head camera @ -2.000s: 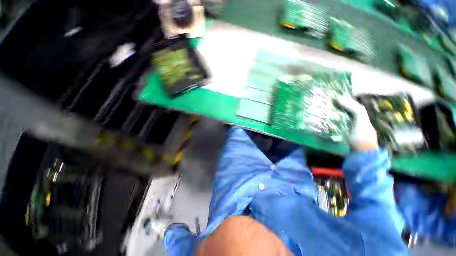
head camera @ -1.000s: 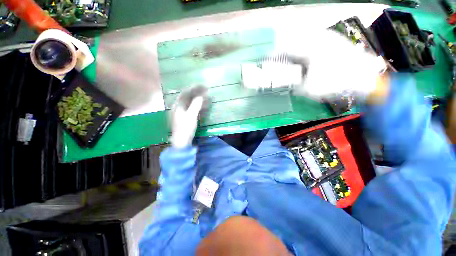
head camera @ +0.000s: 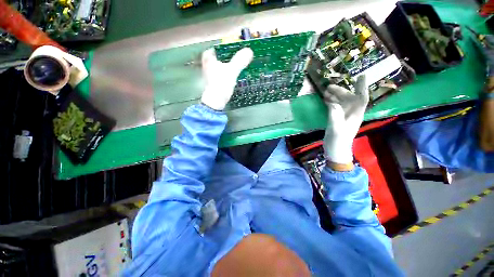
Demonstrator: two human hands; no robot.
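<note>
A green circuit board [head camera: 271, 70] is over the grey-green mat [head camera: 179, 81], its solder side towards me. Some parts show past its far edge. My gloved left hand [head camera: 225, 76] holds its left edge, with the thumb over the board face; the other fingertips are partly hidden. A populated board in a black carrier fixture [head camera: 360, 57] lies to the right, with a white bar along its near right side. My gloved right hand [head camera: 345, 111] is at the fixture's near edge, fingers over it; whether it grips the fixture cannot be told.
A tray of small green pieces [head camera: 78, 130] and a round-mouthed duct [head camera: 47, 68] are at the left. A black parts box [head camera: 425, 40] is at the right. A red-lined box [head camera: 374, 173] is by my lap. Another person's blue sleeve [head camera: 447, 143] is at the right edge.
The green board now shows over the mat, where my blurred right hand held a pale ribbed item. My left hand has moved up to the board; my right hand has moved down to the fixture.
</note>
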